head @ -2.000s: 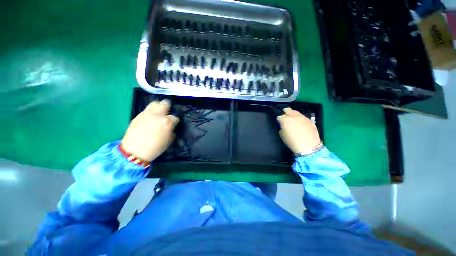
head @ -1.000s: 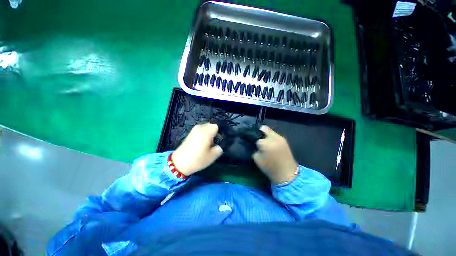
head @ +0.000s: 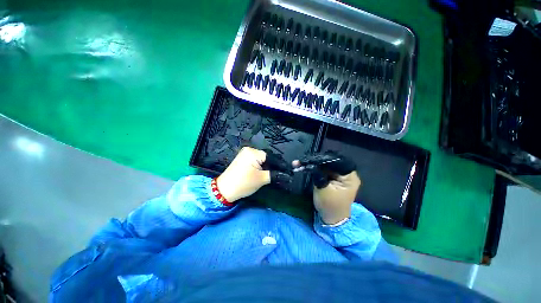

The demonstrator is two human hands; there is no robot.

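My left hand (head: 244, 174) and my right hand (head: 337, 194) face each other over the divided black tray (head: 194, 155), with black covers on their fingertips. A thin dark piece with silvery glints (head: 320, 163) lies in my right fingers and points toward my left fingertips. My left fingers are pinched near its pale end; what they hold is hidden by the black covers. Loose black pieces (head: 237, 129) lie in the left compartment. The steel tray (head: 235, 58) beyond holds several rows of black pieces (head: 302, 97) with pale ends.
A deep black bin (head: 474, 100) with shiny dark contents and a white label (head: 502, 26) stands at the right. The green mat (head: 118, 112) lies under the trays, and its curved near edge shows at the left. The pale floor (head: 71, 195) is beyond it.
My hands have come from far apart to nearly meeting over the tray. The thin piece now shows in my right fingers. The view has shifted, so the trays appear further right and tilted.
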